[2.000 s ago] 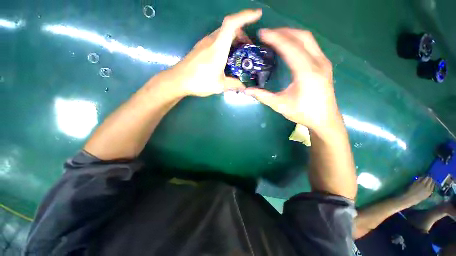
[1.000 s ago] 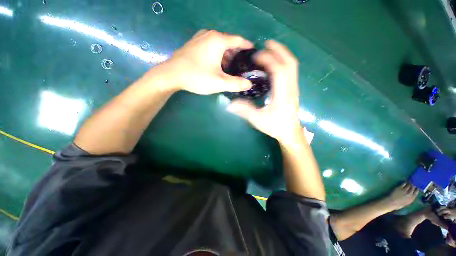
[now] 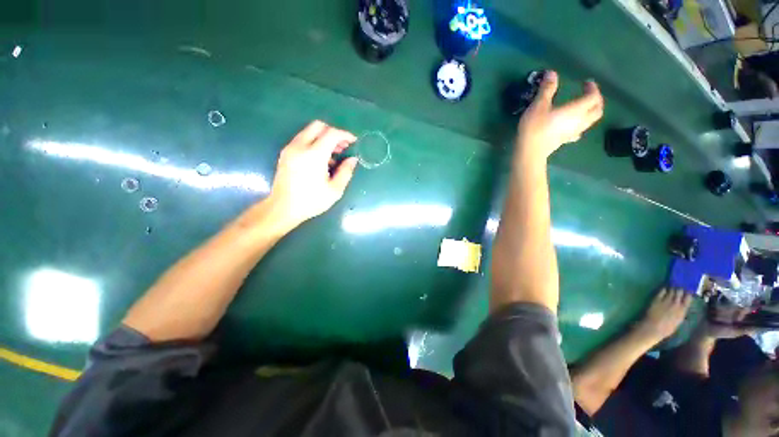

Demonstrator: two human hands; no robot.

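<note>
My left hand (image 3: 312, 171) is low over the green bench (image 3: 290, 282), thumb and fingers curled with a gap. A thin clear ring (image 3: 373, 149) shows right at its fingertips; I cannot tell whether it is pinched or lies on the surface. My right hand (image 3: 559, 119) is farther forward and right, fingers spread. A short black cylinder unit (image 3: 523, 92) is on the bench against its left side, partly hidden by the fingers; it does not look gripped.
Ahead are a black unit (image 3: 382, 30), a blue-lit unit (image 3: 465, 30) and a pale-faced disc (image 3: 452, 80). Two units (image 3: 628, 141) lie to the right. A cream pad (image 3: 459, 254) lies between my arms. Another person's hand (image 3: 668, 314) is near a blue bin (image 3: 713, 256).
My hands have moved apart. The dark unit is no longer between them; my right hand is forward beside a black unit. The view has shifted, showing more units ahead and the clear ring.
</note>
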